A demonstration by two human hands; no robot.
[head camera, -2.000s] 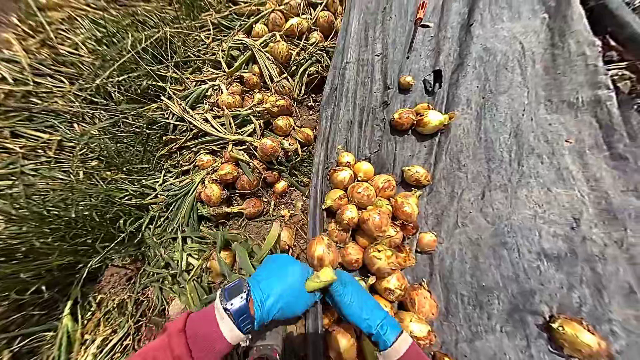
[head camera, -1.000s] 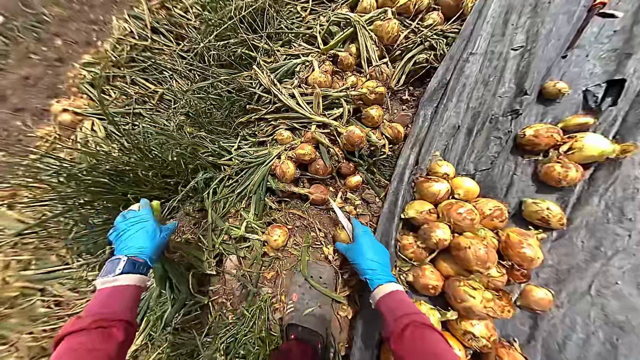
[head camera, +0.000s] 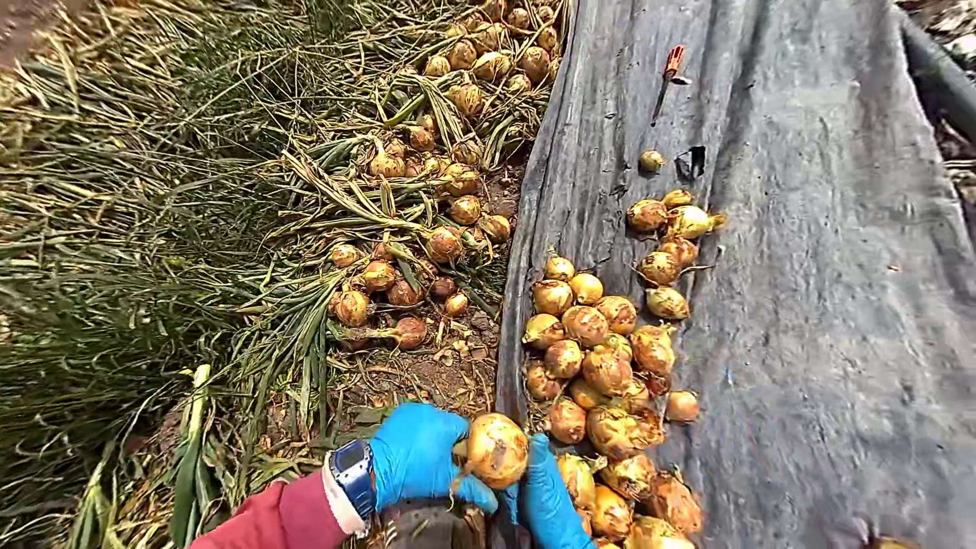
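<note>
My left hand [head camera: 427, 457], in a blue glove with a watch at the wrist, grips a yellow onion [head camera: 497, 451] by its left side and underside. Close against the onion's right side is my gloved right hand [head camera: 547, 499], partly cut off by the lower edge; whether it holds anything is hidden. Just right of it lies a pile of onions [head camera: 608, 370] on a dark ground-cover sheet [head camera: 808, 320].
Pulled onions with their tops [head camera: 379, 276] lie on the soil to the left. Farther up the sheet are a few onions [head camera: 659, 268] and a red-handled tool [head camera: 672, 62]. A dark pipe [head camera: 942, 72] runs at the upper right.
My hands, wide apart one second ago, are together at an onion. The right hand then held a pale blade. More onions lie above the pile than two seconds ago. The view has swung right.
</note>
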